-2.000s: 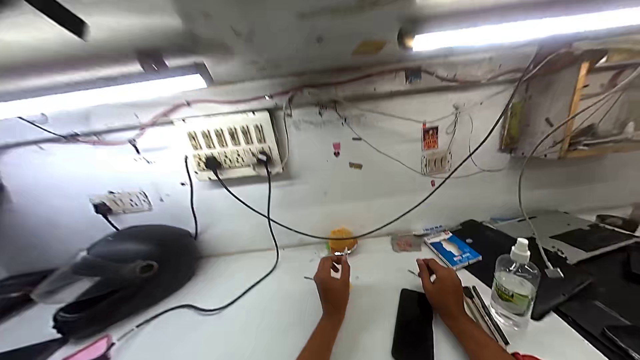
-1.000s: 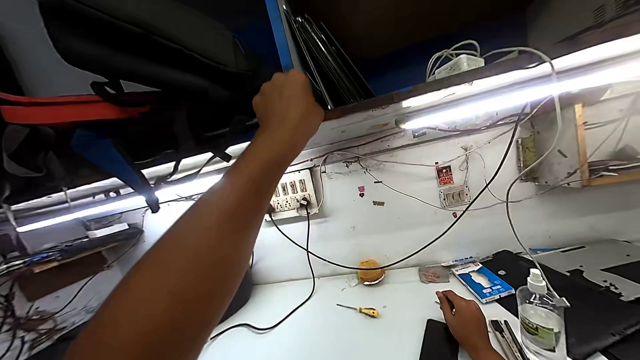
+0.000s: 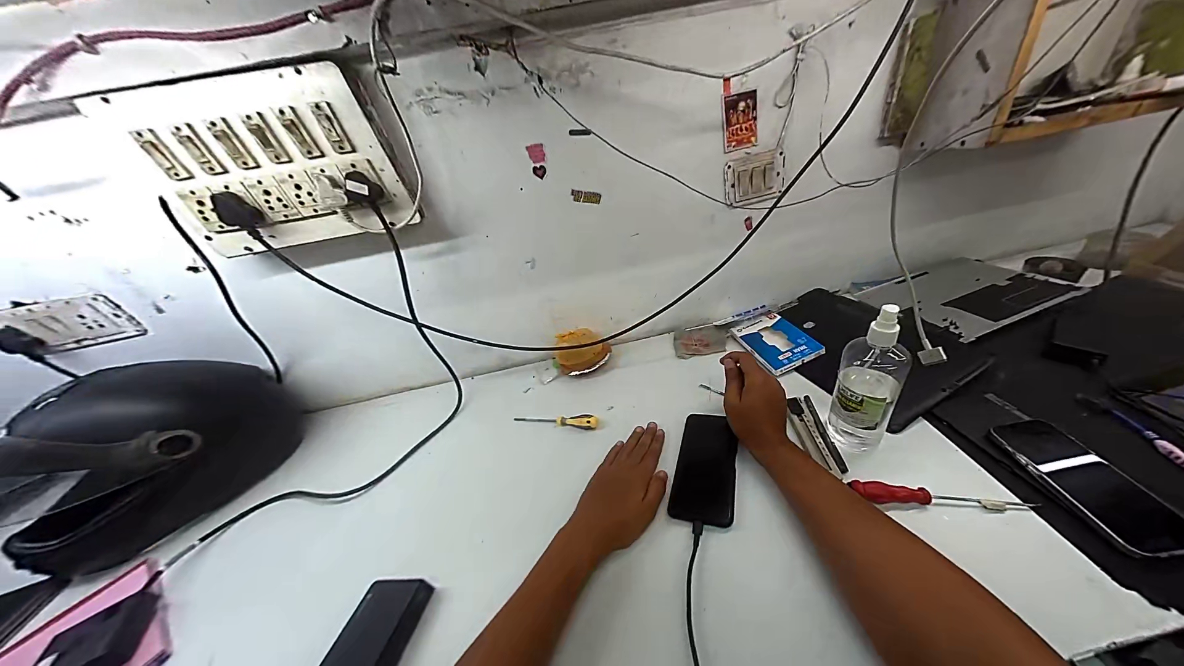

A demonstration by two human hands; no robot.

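Note:
My left hand (image 3: 625,490) lies palm down on the white table, fingers outstretched and holding nothing, left of a black smartphone (image 3: 703,470) with a dark screen and a cable (image 3: 693,592) at its lower end. My right hand (image 3: 755,398) rests on its side by the phone's upper right corner, fingers curled. A thin metal tip (image 3: 710,388) shows at its left edge; whether the hand holds it is hidden. A small yellow-handled screwdriver (image 3: 578,422) lies farther back to the left. A red-handled screwdriver (image 3: 893,492) lies right of my right forearm.
A clear pump bottle (image 3: 865,398) stands beside slim tools (image 3: 812,435); a blue-and-white box (image 3: 779,343) lies behind. Another phone (image 3: 1091,486) is at the right. A black helmet (image 3: 157,453), a power cable (image 3: 370,481) and a dark rectangular object (image 3: 381,624) occupy the left side.
My left hand has come down from the overhead shelf, where it was one second ago, onto the table. The view has tilted down. My right hand has stayed near the phone and blue box.

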